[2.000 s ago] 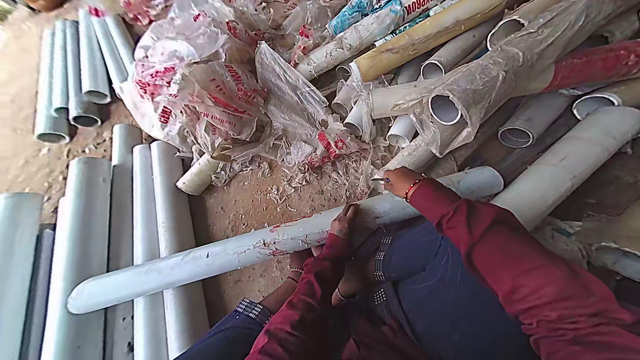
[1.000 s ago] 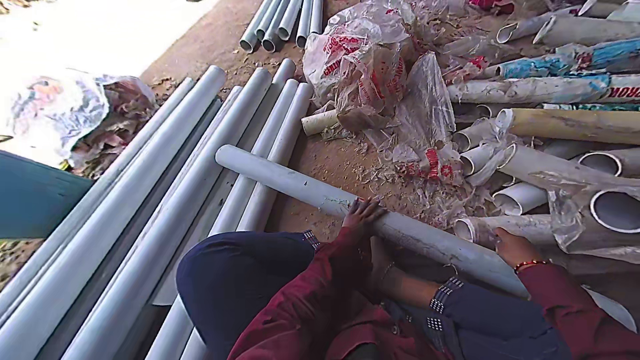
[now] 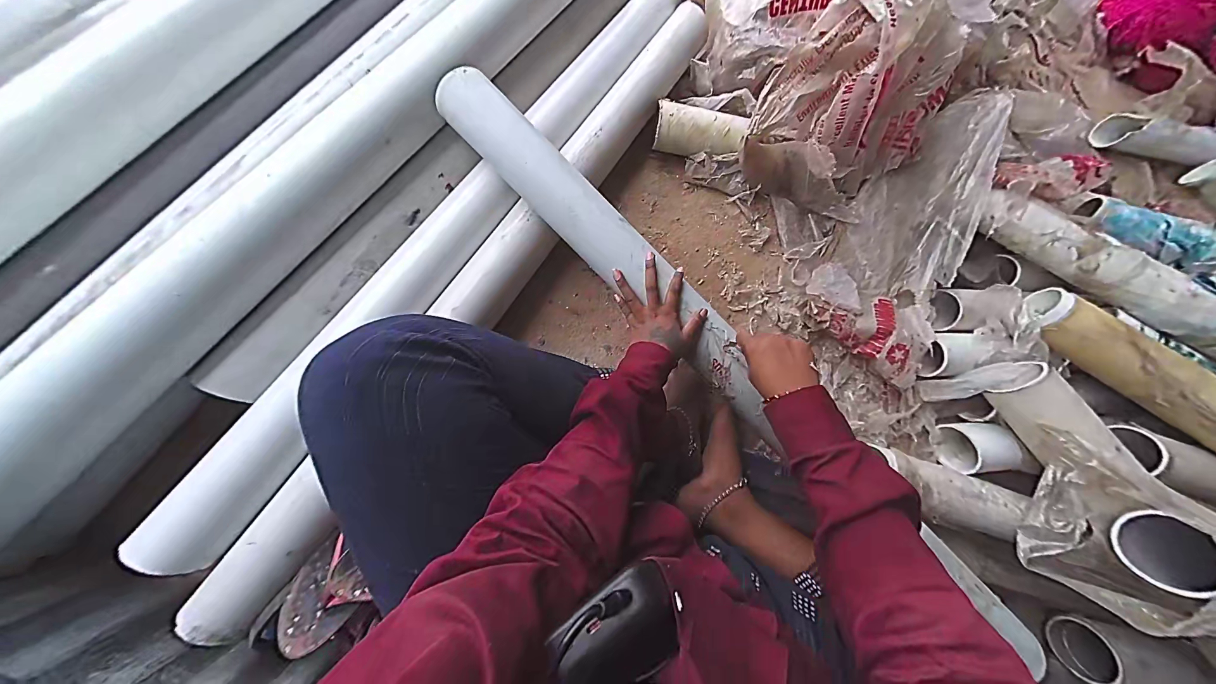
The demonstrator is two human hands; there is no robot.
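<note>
A long pale plastic pipe [image 3: 560,190] lies diagonally across my lap, its far end resting over other white pipes and its near end emerging below my right sleeve. My left hand [image 3: 662,312] lies on the pipe with its fingers spread. Just beyond it, my right hand [image 3: 779,363] is curled against the pipe, knuckles up, beside a patch of reddish marks on the surface. Whether a small tool sits inside the right fist is hidden. Both of my feet are tucked under the pipe.
Long white pipes [image 3: 380,294] lie side by side at left. Crumpled printed plastic wrap [image 3: 855,104] and thin shavings cover the ground at upper right. More pipes are piled at right, including a yellowish one [image 3: 1130,361] and one in clear film [image 3: 1073,427].
The view has swung strongly. My right hand has gone from loosely spread fingers on the pipe to a curled fist, nearer my left hand. A small object showed in it two seconds ago.
</note>
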